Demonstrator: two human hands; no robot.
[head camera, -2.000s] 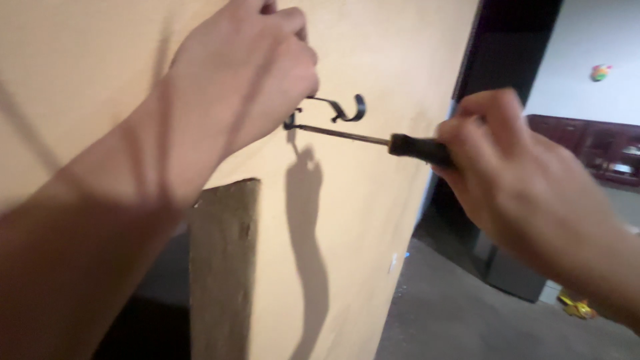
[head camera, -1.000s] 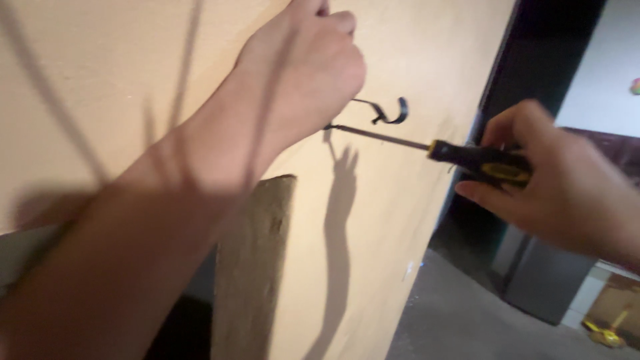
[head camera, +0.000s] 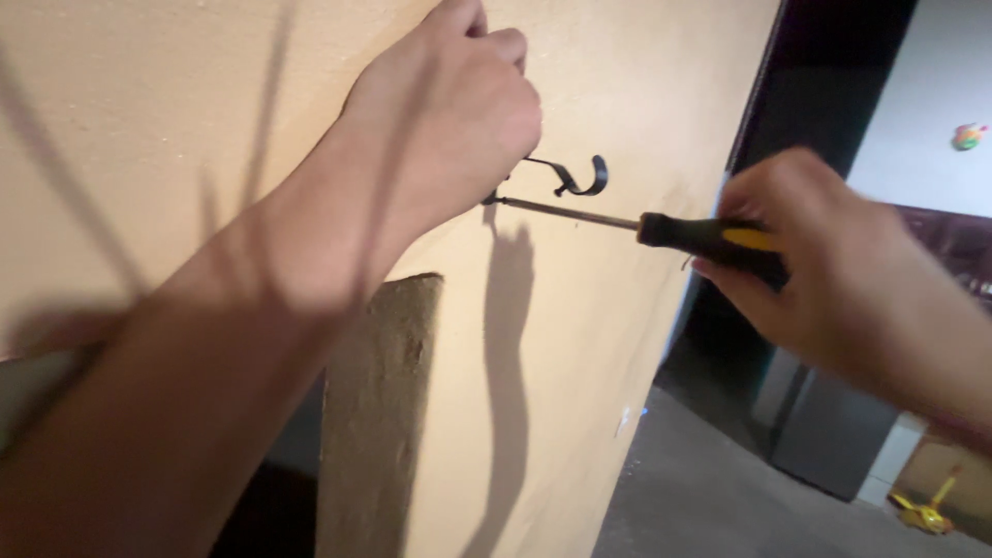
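A black metal hook bracket (head camera: 577, 182) juts out from the cream wall (head camera: 620, 93), its base partly hidden behind my left hand (head camera: 465, 93). The fingers of that hand are curled at the bracket, and their tips are out of sight, so I cannot tell what they grip. My right hand (head camera: 806, 248) is closed around the black and yellow handle of a screwdriver (head camera: 682, 236). The shaft points left, with its tip at the low end of the bracket's base, at what looks like a screw, just below my left hand.
Below my left forearm, the wall has an opening with a rough grey edge (head camera: 380, 411). Past the wall's right edge lie a dark doorway, the grey floor (head camera: 682, 480), a dark grey panel (head camera: 833, 426) and a yellow object (head camera: 922, 511) low at the right.
My right hand's hold on the screwdriver handle has shifted, its fingers looser a second ago. The tip stays at the bracket's base and my left hand stays by the bracket. The view has shifted somewhat.
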